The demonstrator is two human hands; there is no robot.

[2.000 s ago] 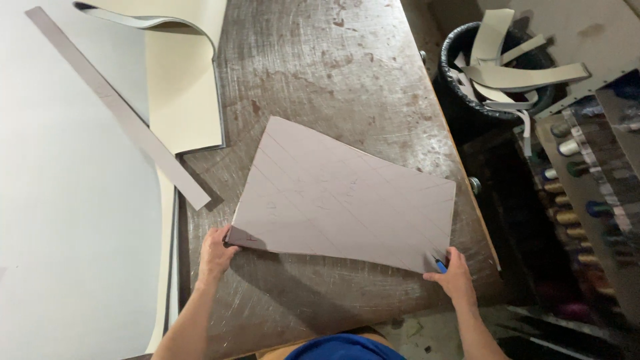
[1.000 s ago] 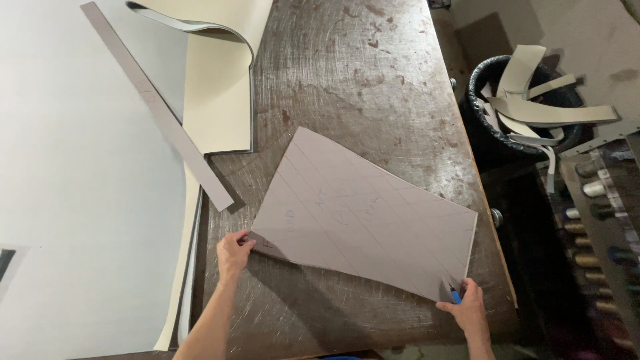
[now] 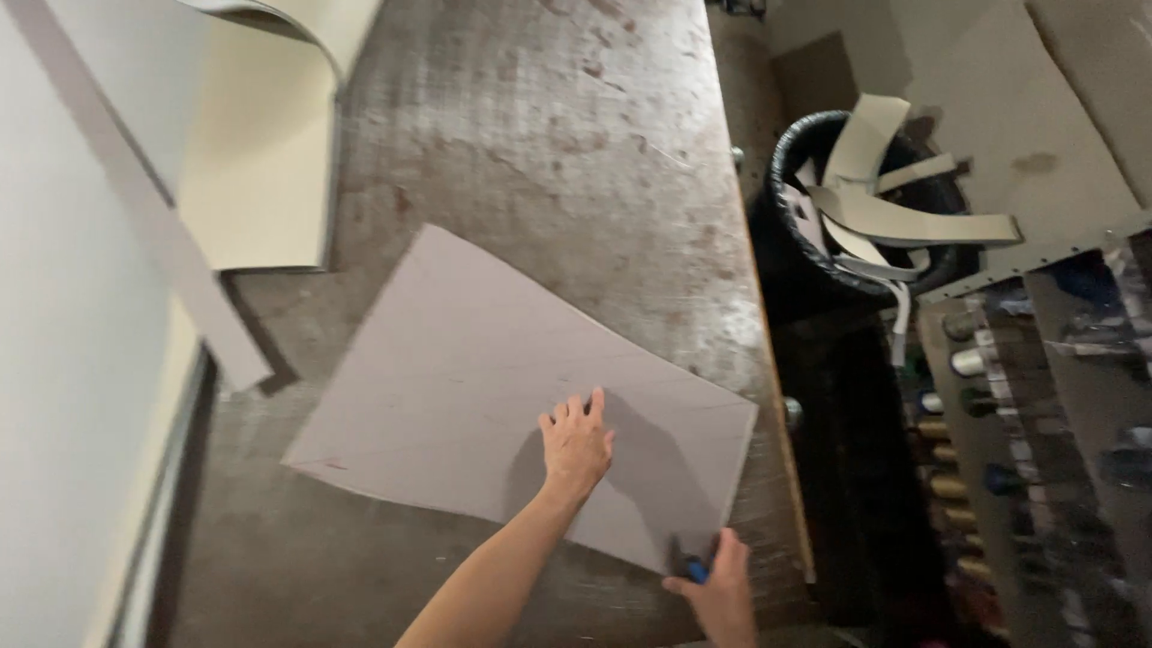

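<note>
A large greyish-pink sheet piece (image 3: 450, 360), marked with faint lines, lies flat on the worn table (image 3: 540, 135). My left hand (image 3: 576, 443) is over its middle with fingers spread, holding nothing; whether it touches the sheet cannot be told. At the sheet's lower right corner is my right hand (image 3: 724, 585), gripping a small tool with a blue part (image 3: 696, 569), blurred and too small to name. Part of that tool is hidden by the fingers.
To the left, a long narrow strip (image 3: 193, 270) lies across pale sheet material (image 3: 72, 315), near a folded cream sheet (image 3: 261, 153). Beyond the table's right edge stand a black-lined bin (image 3: 783, 225) of offcuts and a rack (image 3: 954, 360) of thread spools.
My left hand has let go of the sheet's left corner and moved right, over its middle. My right hand remains by the lower right corner with the blue tool.
</note>
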